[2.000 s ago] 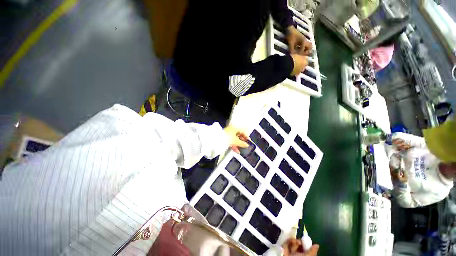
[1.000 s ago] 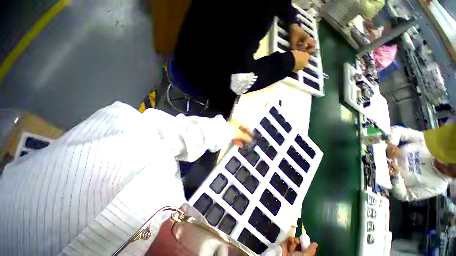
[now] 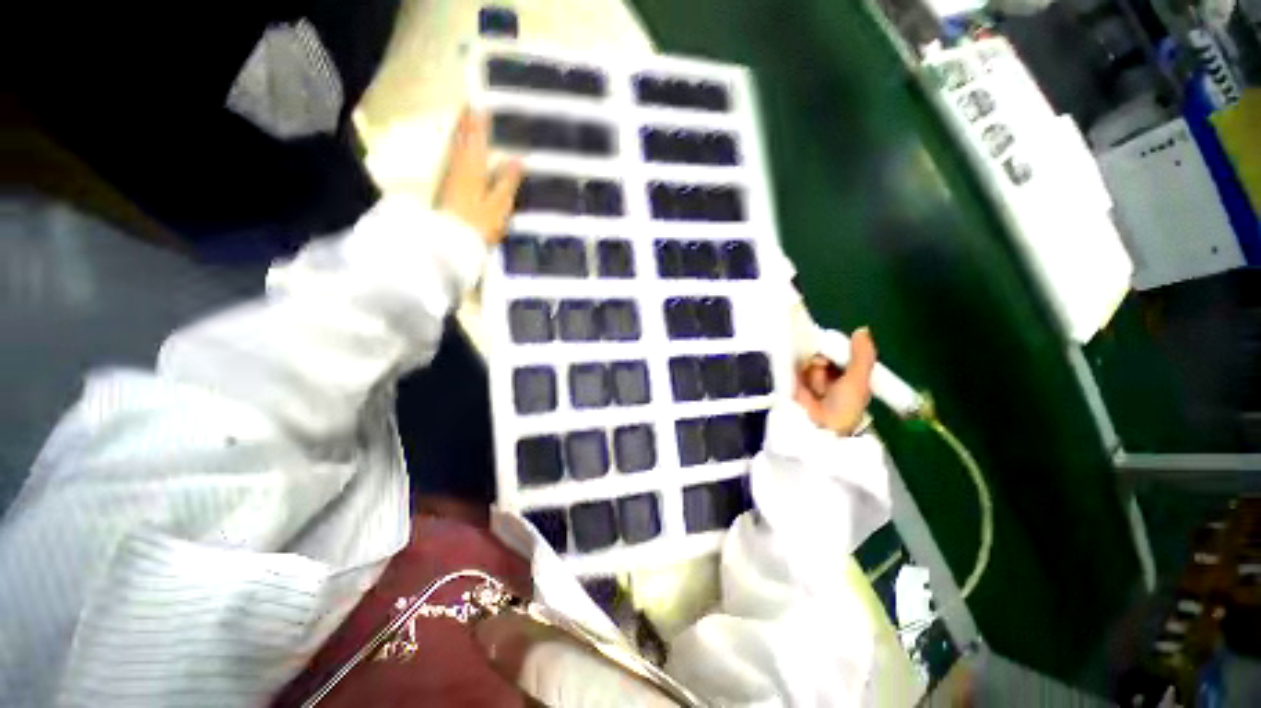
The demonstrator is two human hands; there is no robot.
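Observation:
A white parts tray (image 3: 632, 318) has two columns of pockets with black rounded-rectangle housings (image 3: 588, 454), mostly in threes. The right column's parts (image 3: 698, 202) look darker and more tightly packed. My left hand (image 3: 480, 187) is at the tray's upper left edge, fingers apart, with the thumb beside the left column. I see nothing held in it. My right hand (image 3: 834, 390) is beside the tray's right edge, closed around a thick white dispenser barrel (image 3: 885, 382). Its tip is hidden. A thin yellowish air hose (image 3: 986, 505) curves down from its rear.
The cream bench cover (image 3: 415, 90) shows beyond the tray, with a small dark piece (image 3: 498, 21) at its far end. A green surface (image 3: 885, 208) runs along the right. Another tray (image 3: 968, 104) lies across it. A person's dark clothing with a striped patch (image 3: 288, 83) is at upper left.
The view has turned and come closer, so the tray appears larger and more upright. My right hand with the barrel now shows beside the tray's right edge, higher in the picture.

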